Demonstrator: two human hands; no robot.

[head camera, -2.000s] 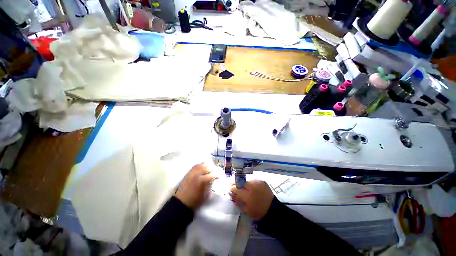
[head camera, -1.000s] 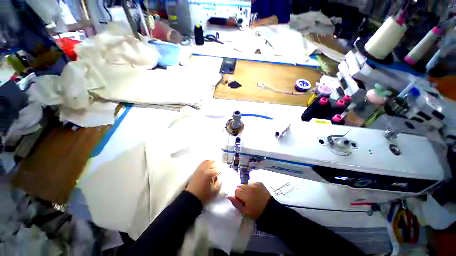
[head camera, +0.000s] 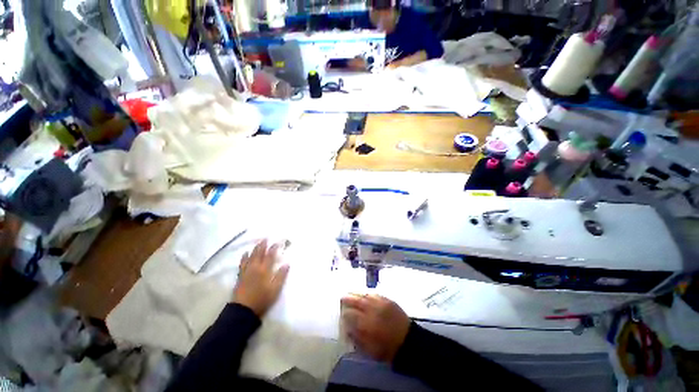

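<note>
A cream garment panel (head camera: 180, 302) with a whiter piece (head camera: 303, 302) on it lies left of and below the needle area of the white sewing machine (head camera: 452, 230). My left hand (head camera: 262, 277) lies flat on the cloth left of the needle, fingers spread, holding nothing. My right hand (head camera: 374, 325) is below the presser foot (head camera: 372, 276), at the cloth's right edge, fingers curled. Whether it pinches the edge cannot be told. The overexposed cloth hides the seam and needle point.
A thick cream stack (head camera: 253, 157) lies behind left. Dark spools with pink tops (head camera: 512, 187) stand behind the machine head. Orange-red scissors (head camera: 640, 344) are at the right end. A person (head camera: 410, 38) sits at the back.
My left hand has moved left, away from the needle, and opened flat. My right hand has shifted slightly down. The panel has spread and shifted leftward; the view has tilted up.
</note>
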